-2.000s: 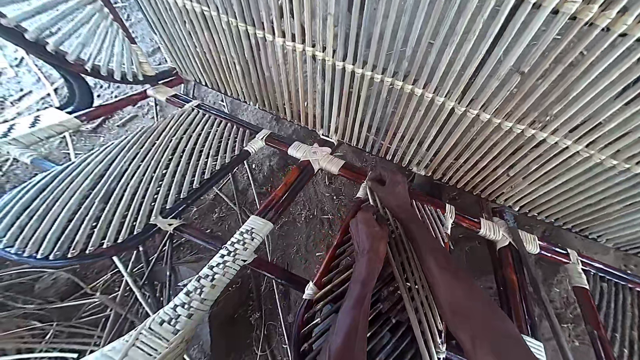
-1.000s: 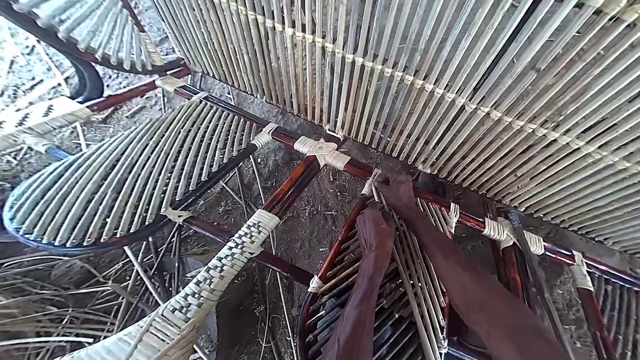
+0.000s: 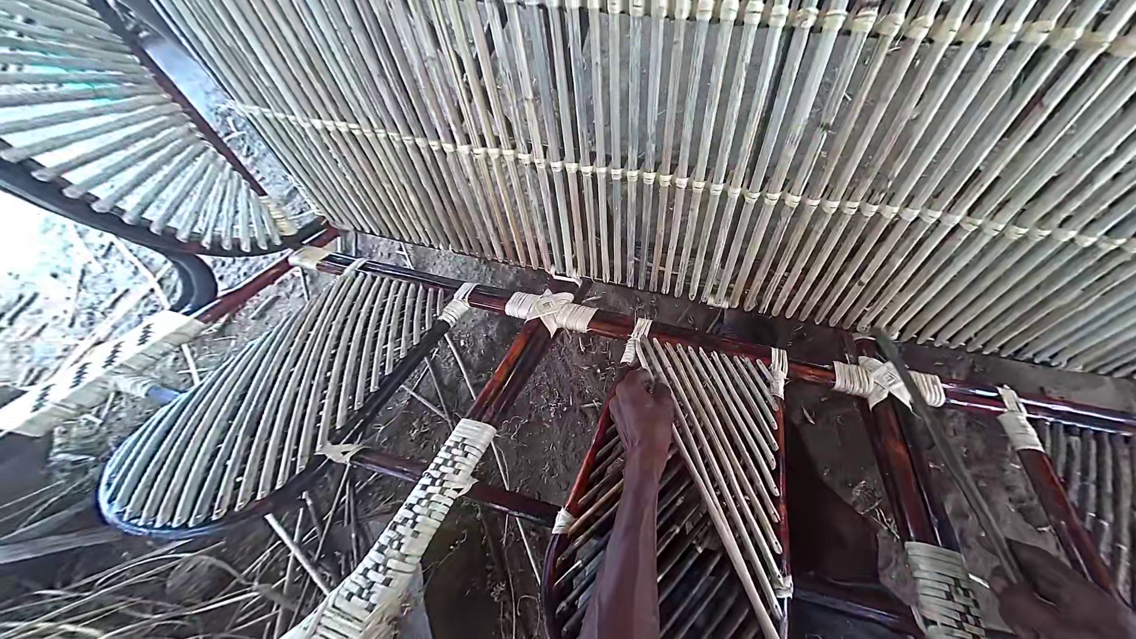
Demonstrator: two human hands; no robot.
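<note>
My left hand (image 3: pixel 643 408) is at the upper left corner of a small cane panel (image 3: pixel 728 417), its fingers closed around the upper end of a thin cane strip just below a pale binding (image 3: pixel 637 337). The panel's dark red frame (image 3: pixel 781 470) holds slanting sticks. At the lower right edge my right hand (image 3: pixel 1056 590) is at the lower end of a long, thin, dark blade-like strip (image 3: pixel 945 444), which leans across the frame. The hand is dim and partly out of view, so its grip is unclear.
A large slatted cane panel (image 3: pixel 621 177) spans the top, behind a dark red rail (image 3: pixel 710 341). At left are a rounded slatted panel (image 3: pixel 257 408) and a woven-wrapped arm (image 3: pixel 417 524). Loose cane strips (image 3: pixel 204 586) litter the ground.
My right hand has left the panel's upper corner, where it was beside my left hand, and has moved down and right to the dark strip. My left hand remains near the corner.
</note>
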